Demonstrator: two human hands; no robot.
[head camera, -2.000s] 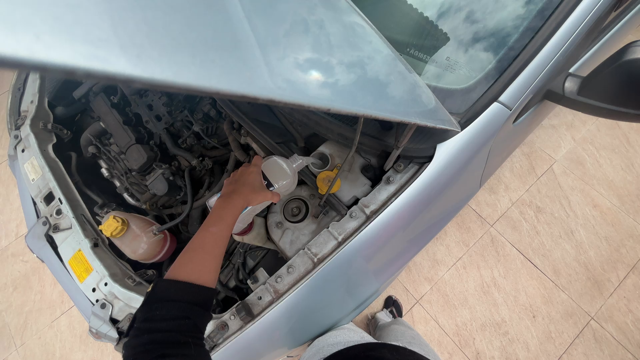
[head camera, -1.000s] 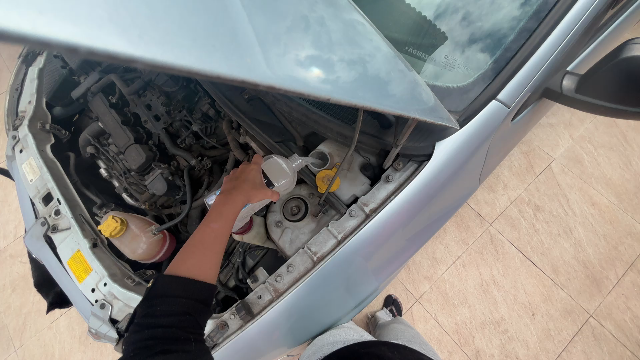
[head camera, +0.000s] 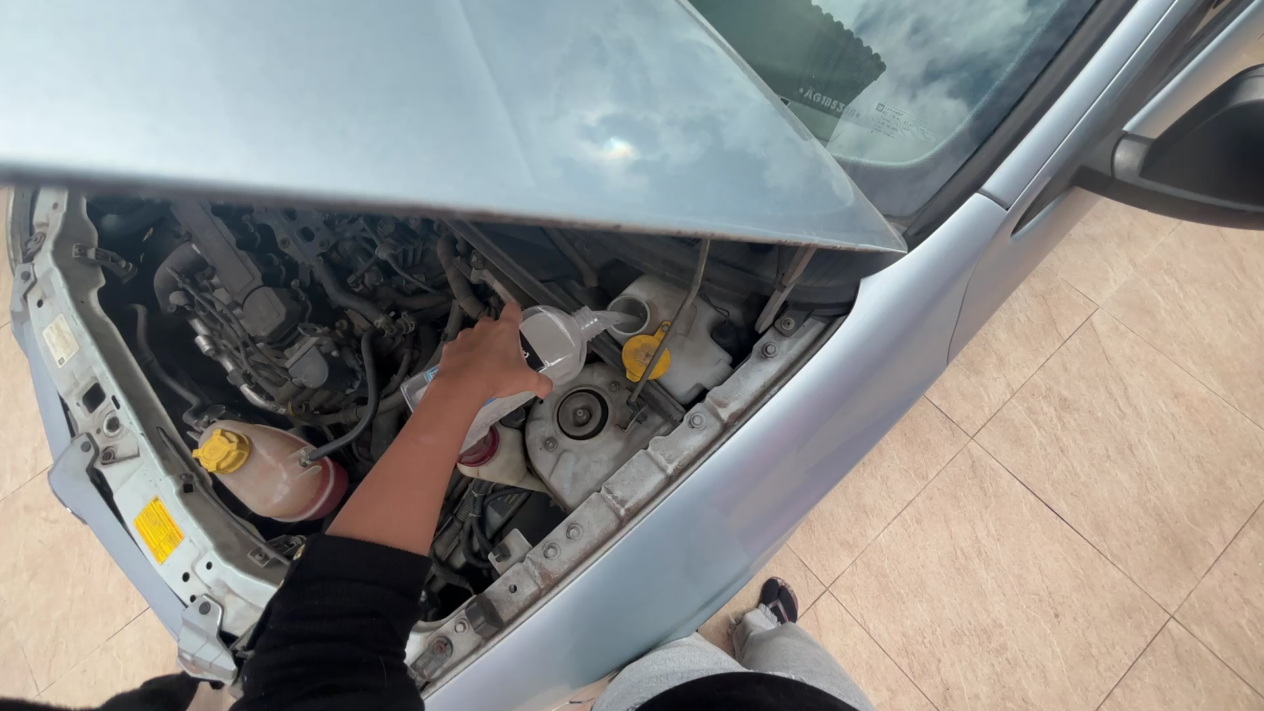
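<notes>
My left hand (head camera: 489, 365) comes in from the lower left in a black sleeve and grips a clear plastic bottle (head camera: 555, 346). The bottle lies tilted, its neck at the open round filler mouth (head camera: 632, 314) of a whitish reservoir (head camera: 696, 341). Whether liquid is running is hard to tell. A yellow cap (head camera: 645, 355) hangs open beside the filler mouth, with a thin metal rod passing over it. Below the bottle is the strut tower (head camera: 583, 413). My right hand is out of view.
The raised hood (head camera: 444, 118) overhangs the engine (head camera: 267, 306). A coolant tank (head camera: 281, 474) with a yellow cap stands at the left. The fender (head camera: 691, 523) runs diagonally beside my legs. A side mirror (head camera: 1195, 148) juts out at the right. Dark fabric (head camera: 148, 694) shows at the lower left.
</notes>
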